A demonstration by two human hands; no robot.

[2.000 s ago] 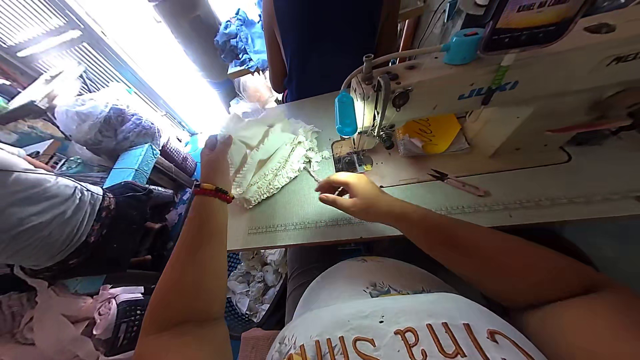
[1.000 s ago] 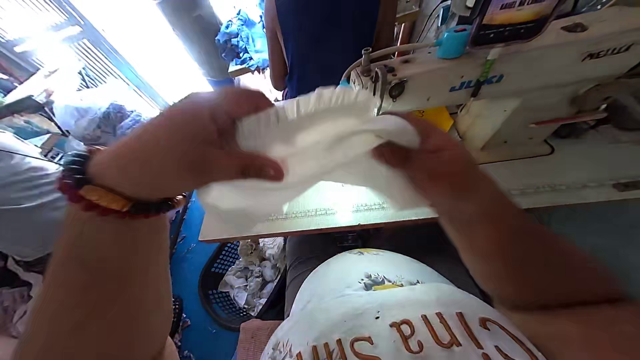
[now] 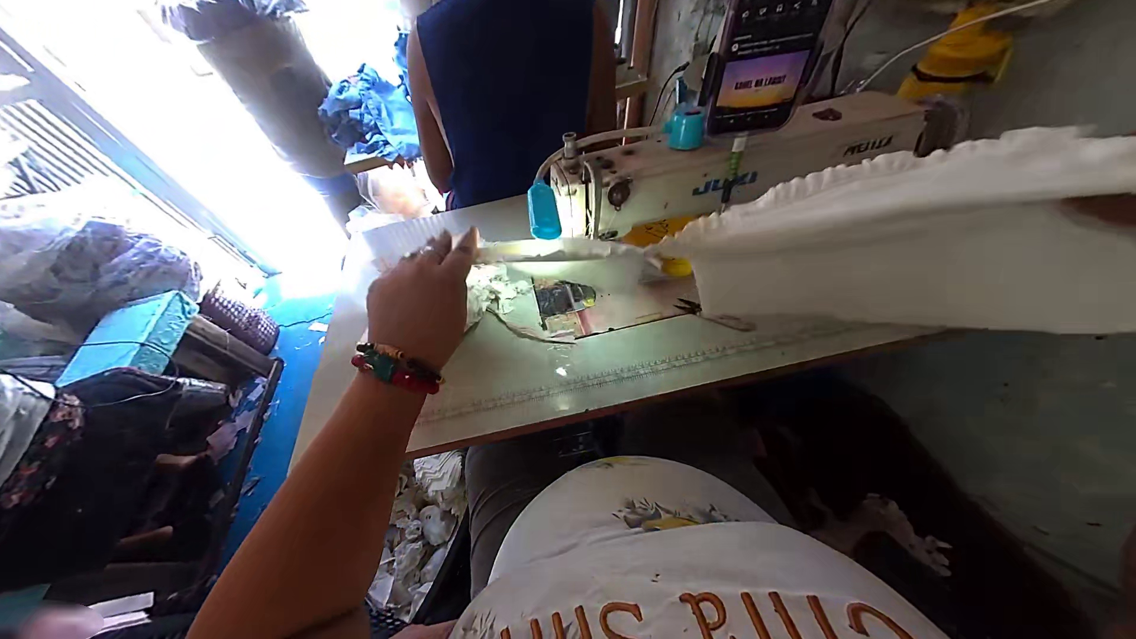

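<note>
White fabric with a gathered, ruffled edge (image 3: 852,240) stretches across the sewing table, from my left hand to the right edge of the view. My left hand (image 3: 422,297), a beaded bracelet at its wrist, pinches the fabric's narrow part left of the needle area. Of my right hand (image 3: 1105,211) only a bit shows at the far right, against the fabric; most of it is out of view. Behind the cloth stands a Juki sewing machine (image 3: 692,182). Thread snips (image 3: 710,312) lie on the table, partly under the fabric.
The sewing table (image 3: 497,399) has a measuring tape along its front edge. A phone (image 3: 763,75) stands over the machine. Behind the table is a person in a dark blue top (image 3: 506,98). White scraps (image 3: 422,532) fill a basket below, and a blue box (image 3: 133,333) is at the left.
The white fabric, bunched between both hands a second ago, is now drawn out wide. My left hand has moved down onto the table's left side, and my right hand far to the right.
</note>
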